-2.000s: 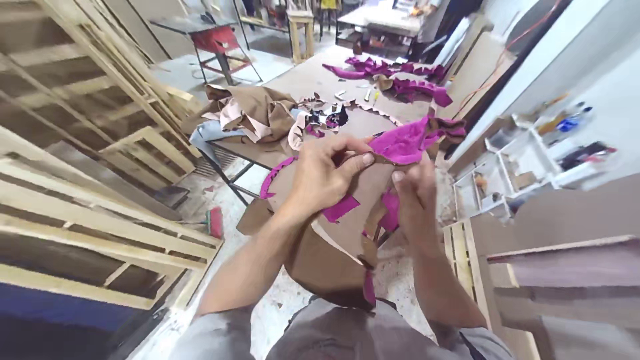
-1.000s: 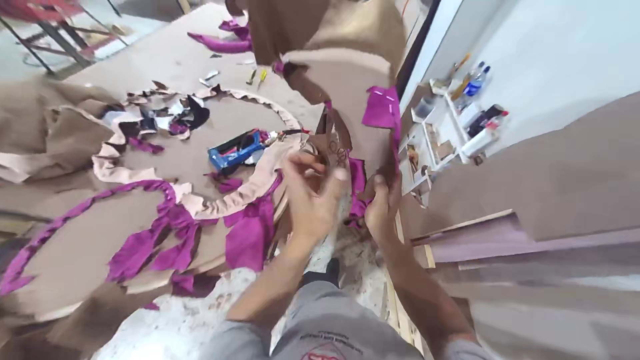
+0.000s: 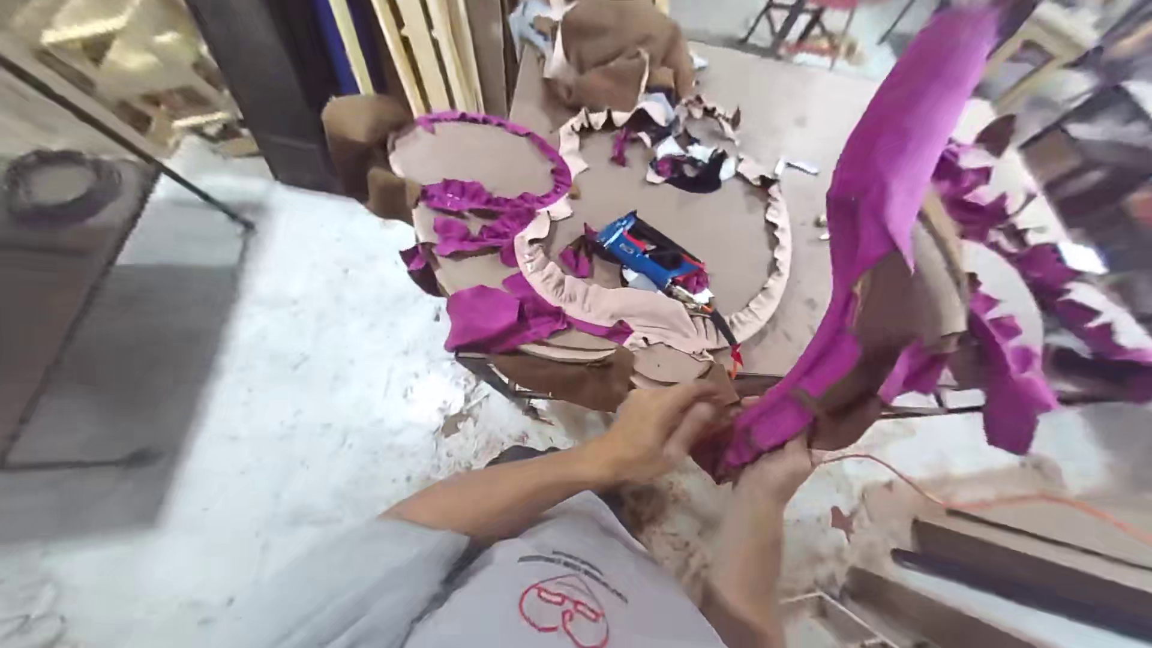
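Note:
A long curved piece covered in magenta and brown fabric (image 3: 864, 207) rises from my hands at the right of the table. My right hand (image 3: 778, 468) is closed around its lower end. My left hand (image 3: 661, 427) is bent beside that end, its fingers by a dark reddish-brown part; whether it grips is unclear. Beyond my hands, a blue pneumatic stapler (image 3: 648, 255) lies inside a ring of gathered beige fabric (image 3: 585, 292). Left of it lies an oval panel edged with magenta fabric (image 3: 553, 153).
Brown cloth (image 3: 621, 49) is heaped at the table's far left. Magenta scraps (image 3: 490, 319) hang near the front edge, and more magenta-edged pieces (image 3: 1008, 351) lie right. An orange hose (image 3: 1008, 498) crosses at the lower right. Wooden slats (image 3: 432, 54) stand behind the table.
The view has swung strongly to the left. The held piece, broad and brown side showing a second ago, now shows a long magenta strip. My right hand stays on it.

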